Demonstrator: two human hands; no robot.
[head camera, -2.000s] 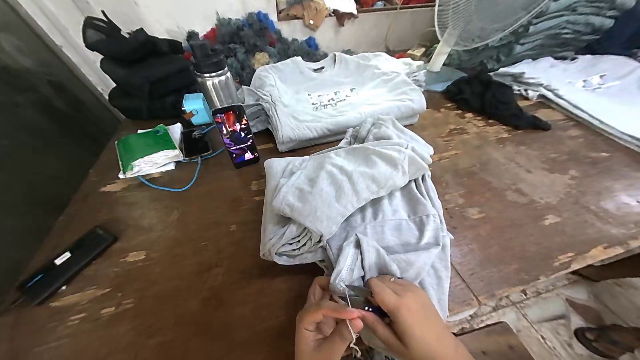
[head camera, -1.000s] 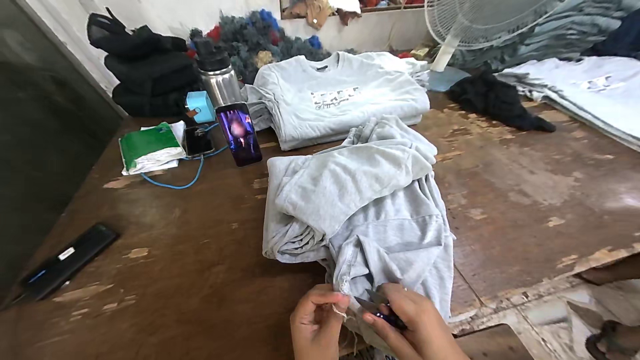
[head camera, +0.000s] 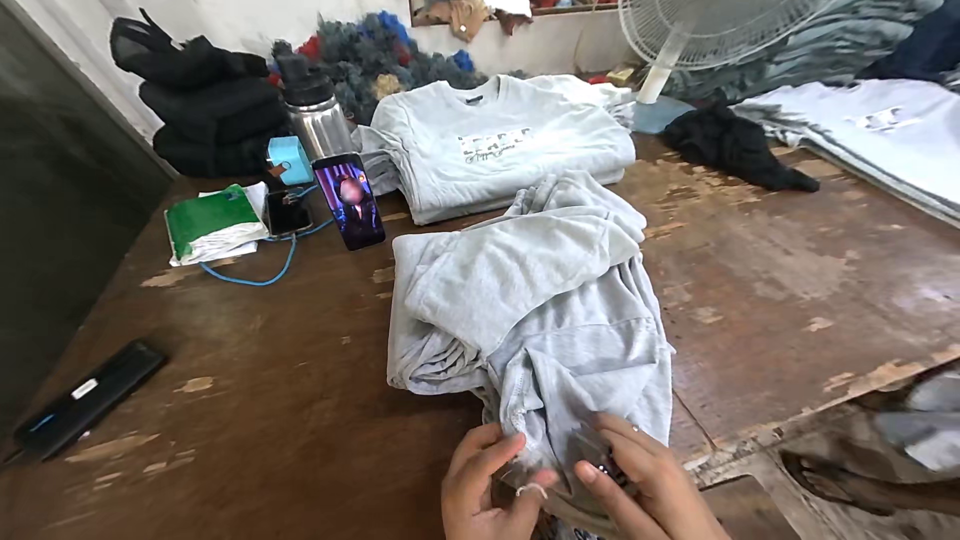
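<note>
A heap of light grey knit garments (head camera: 525, 292) lies folded and rumpled at the table's front edge. At its near end my left hand (head camera: 491, 480) pinches the grey fabric beside a seam, and a white thread loops near its thumb. Just to the right, my right hand (head camera: 645, 480) holds a small dark tool, mostly hidden and blurred by its fingers, against the cloth. Behind the heap is a stack of pale grey T-shirts (head camera: 502, 150) with a printed front.
A lit phone (head camera: 350, 202) leans by a steel bottle (head camera: 322, 124). A green-and-white packet (head camera: 217, 221), blue cable (head camera: 251, 283) and black device (head camera: 90, 397) lie left. Right are a black cloth (head camera: 735, 146), fan (head camera: 712, 30) and white shirts (head camera: 885, 135). A person's foot (head camera: 832, 480) shows below.
My left fingers have spread and moved up along the seam. The dark tool, plainly visible in my right hand before, is now mostly covered by the fingers.
</note>
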